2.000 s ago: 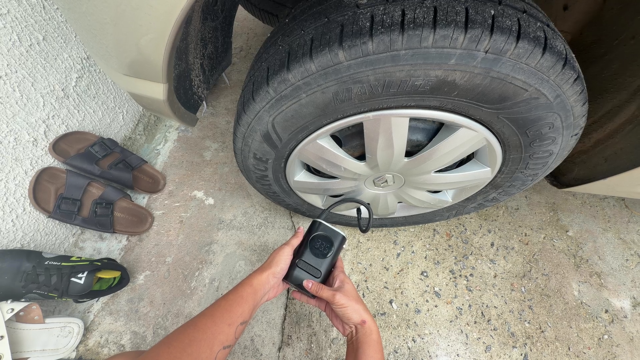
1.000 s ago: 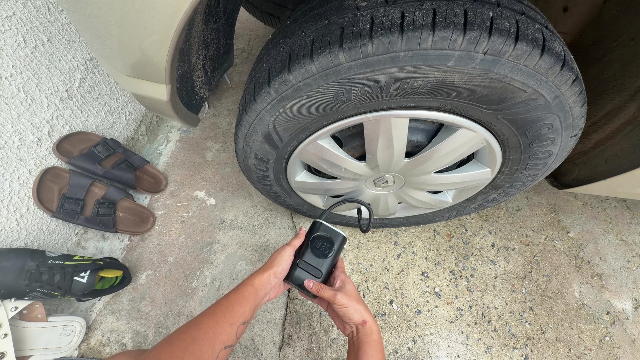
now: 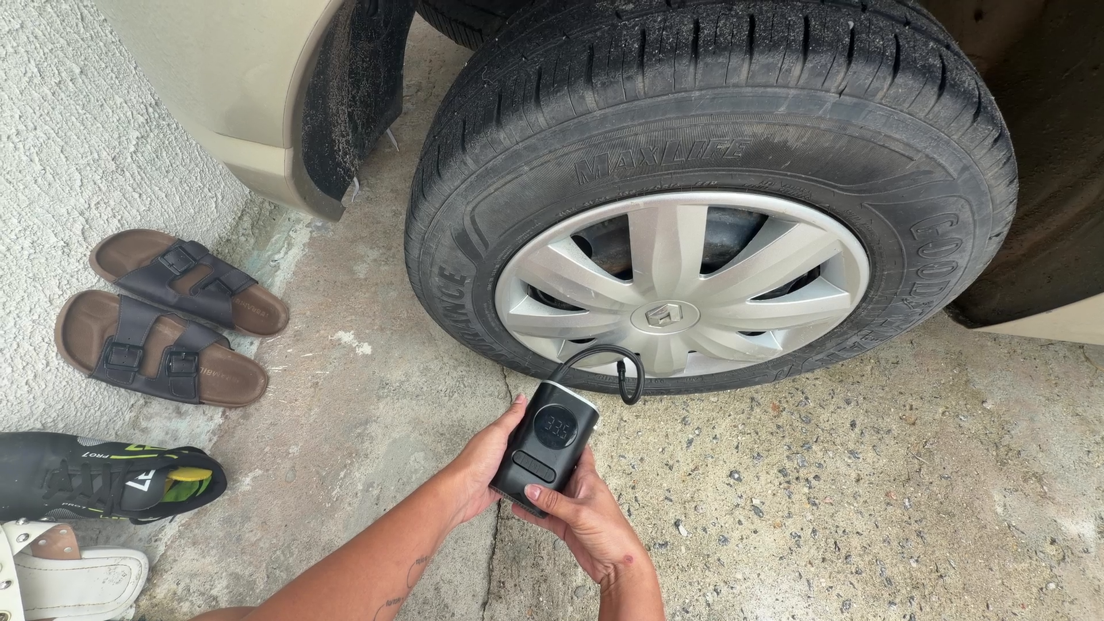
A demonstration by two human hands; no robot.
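Both my hands hold a black portable tire inflator [image 3: 545, 448], its round display lit with digits. My left hand [image 3: 483, 466] grips its left side. My right hand [image 3: 591, 517] wraps the lower right side, thumb on the front near the bottom edge, below the oval button panel. A short black air hose [image 3: 634, 366] curves from the inflator's top and reaches the lower part of the silver hubcap [image 3: 664, 317]; whether its end sits on the valve stem cannot be told. The hubcap is on a black car tire [image 3: 707, 129] standing just beyond my hands.
A beige car body panel [image 3: 233, 78] with a black mud flap [image 3: 354, 95] is at upper left. Along the textured white wall [image 3: 78, 147] lie two brown-and-dark strapped sandals [image 3: 164, 354], a black sports shoe [image 3: 103, 479] and a white sandal [image 3: 82, 582]. The ground [image 3: 819, 483] is rough concrete.
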